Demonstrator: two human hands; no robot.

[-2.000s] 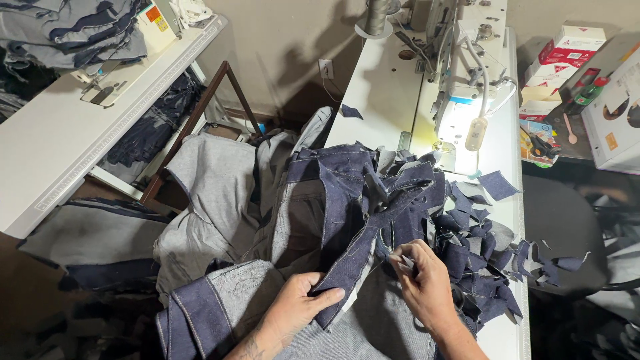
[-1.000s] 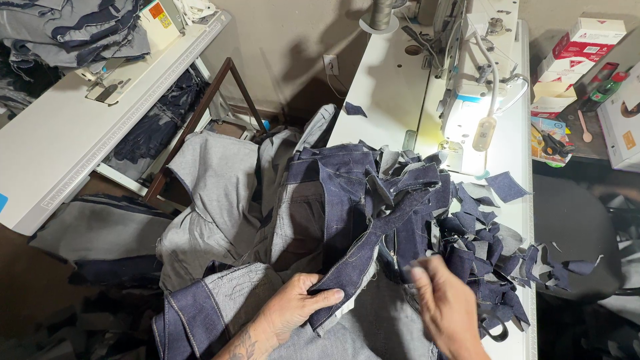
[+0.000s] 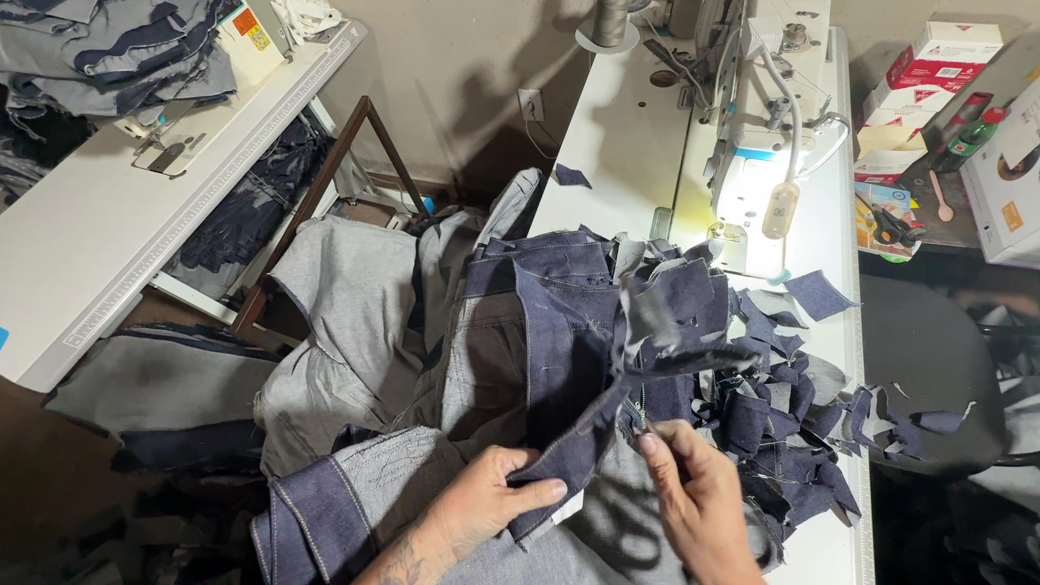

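Note:
My left hand (image 3: 508,496) pinches a dark blue denim waistband edge (image 3: 561,455) between thumb and fingers, with a small white label just below. To its right, my right hand (image 3: 691,479) has its thumb and fingers closed at the denim beside a metal zipper (image 3: 639,406); whether it also holds a small tool is hidden. The denim garment (image 3: 569,325) lies inside out across the front of the sewing table, its gray side showing at the left. A frayed denim strip (image 3: 691,357) stands up above my hands, slightly blurred.
Many denim scraps (image 3: 780,414) lie heaped at the right edge of the white sewing table (image 3: 617,146). An industrial sewing machine (image 3: 751,162) with a lit lamp stands behind them. A second machine table (image 3: 187,211) is at the left; a black chair (image 3: 918,357) is at the right.
My right hand, blurred and apart from the zipper area one second ago, is now at the denim beside it. My left hand keeps its grip on the waistband edge. The frayed strip has swung to the right.

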